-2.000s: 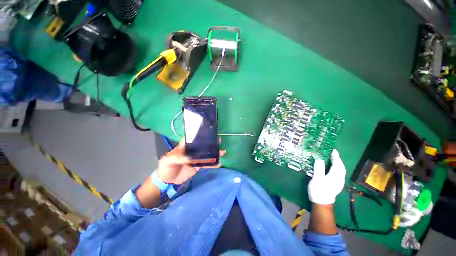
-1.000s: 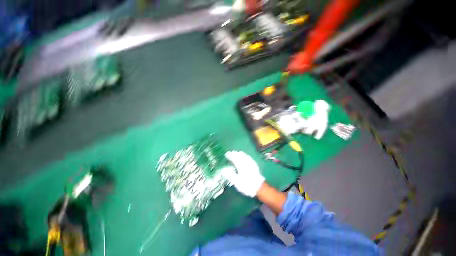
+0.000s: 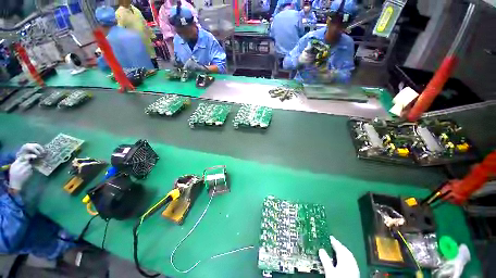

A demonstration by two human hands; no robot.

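Note:
A green circuit board (image 3: 291, 234) lies on the green mat, its silvery solder joints face up. My right hand (image 3: 341, 263), in a white glove, is at its lower right corner, thumb and fingers at the edge; the hand is cut off by the bottom of the picture. My left hand is out of the picture. A thin solder wire (image 3: 187, 239) curves over the mat from the solder reel (image 3: 216, 179) to near the board's left edge. A yellow-and-black soldering iron (image 3: 159, 204) rests in the left iron stand (image 3: 178, 208).
The right iron stand (image 3: 369, 217), a green-capped bottle (image 3: 448, 247) and a crumpled white glove (image 3: 461, 259) are at right. Black fans (image 3: 117, 195) stand at left, beside a gloved person. The conveyor (image 3: 304, 141) carries boards and black-cased units (image 3: 410, 141). People in blue smocks work beyond.
The view has swung up from the mat to the conveyor and people. My left hand and the phone have left the picture. My right hand stays at the board's corner.

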